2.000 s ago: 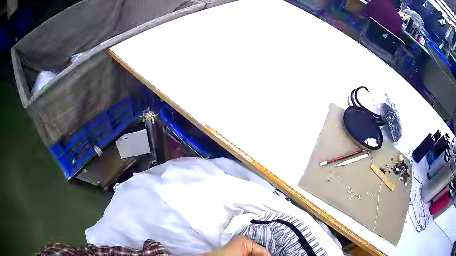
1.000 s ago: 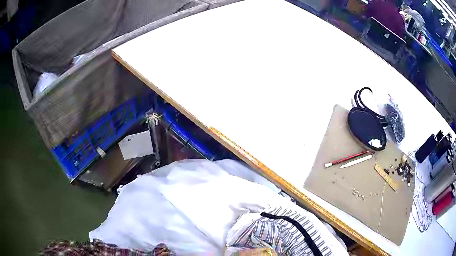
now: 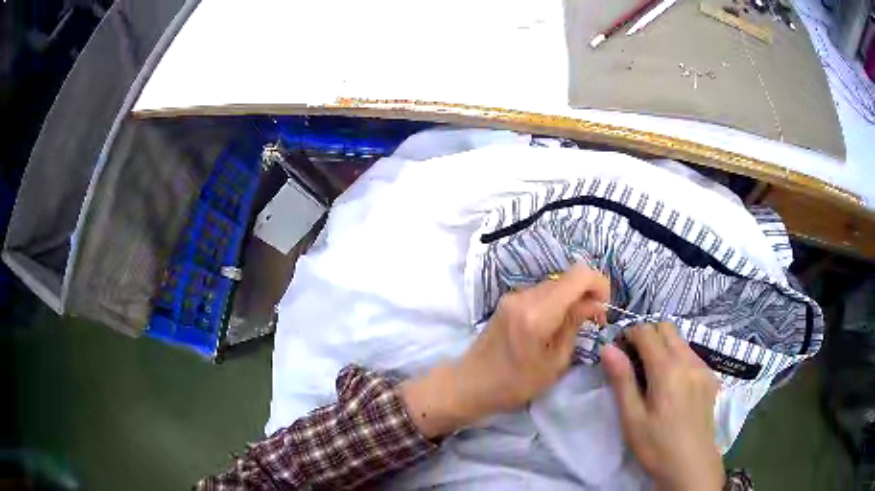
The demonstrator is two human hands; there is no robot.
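A white garment [image 3: 384,249] lies heaped over my lap. Its opening shows a striped facing [image 3: 547,251] edged with black tape [image 3: 614,207]. A black brand label [image 3: 724,362] with small white lettering shows at the near right of the opening. My left hand [image 3: 528,336] is at the near edge of the opening with its fingertips pinched on a small, thin item that I cannot make out. My right hand [image 3: 667,384] is just right of it, its fingers closed on the garment edge. A short pale line shows between the fingertips. Something dark shows beside my right palm.
The white table [image 3: 384,58] with a worn wooden edge [image 3: 499,117] lies beyond the garment. A grey-beige mat [image 3: 672,96] holds a red pencil [image 3: 624,24], a white pencil [image 3: 652,14], a yellowish ruler [image 3: 737,21] and small specks. A grey fabric bin [image 3: 106,182] and blue crate [image 3: 206,240] are left.
The view has tipped down onto the garment. Both hands now show at the striped opening; earlier only part of one hand showed at the bottom edge. The label has come into view.
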